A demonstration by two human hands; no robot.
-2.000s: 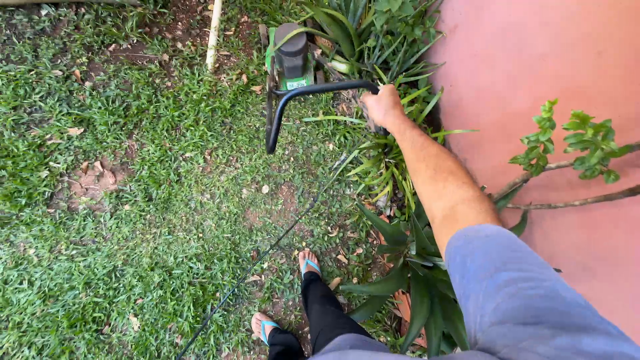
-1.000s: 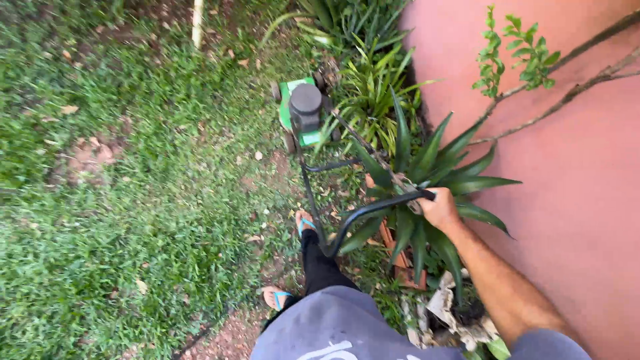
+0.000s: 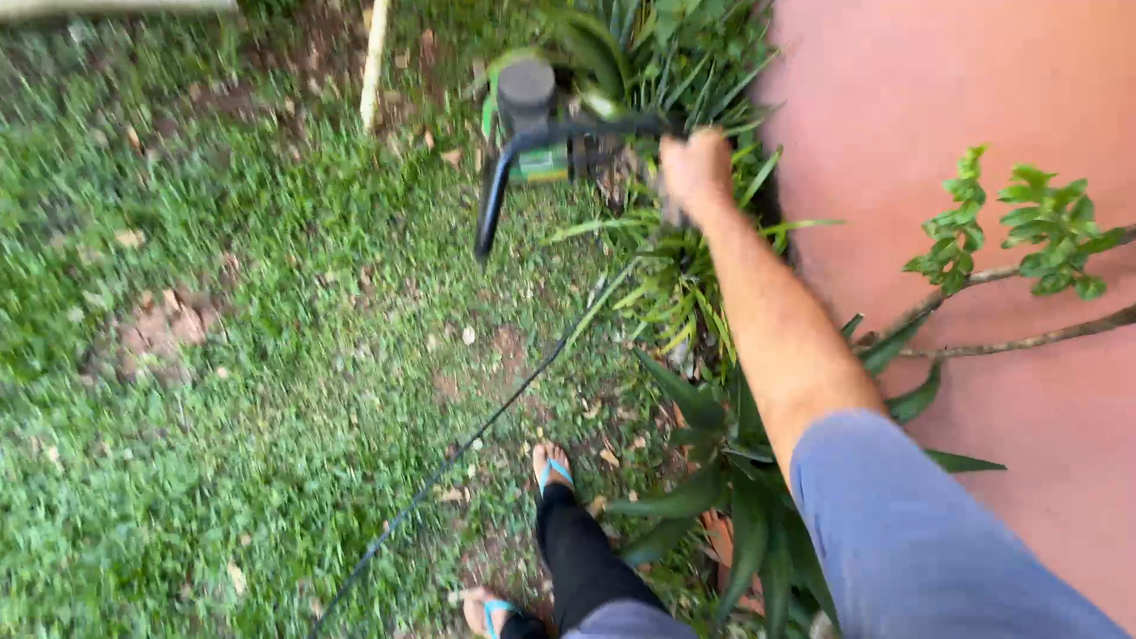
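Note:
My right hand (image 3: 697, 173), at the end of an outstretched arm, is closed round the right end of the black lawn mower handlebar (image 3: 500, 195). The green lawn mower (image 3: 539, 164) with its dark grey motor cover stands beyond the bar at the top centre, partly hidden by it and close to the plants. A black cable (image 3: 444, 463) runs over the grass from near my hand to the bottom edge. My left hand is out of view.
A pink wall (image 3: 941, 80) rises on the right, with a bare-stemmed shrub (image 3: 985, 277) before it. A large spiky-leaved plant (image 3: 750, 479) grows by my feet in blue flip-flops. Strappy plants (image 3: 683, 293) edge the grass. A pale pole (image 3: 375, 67) lies at the top left.
My right hand and the handlebar have moved forward, away from my body, since one second ago. The mower has moved farther from my feet. The cable now shows across the grass.

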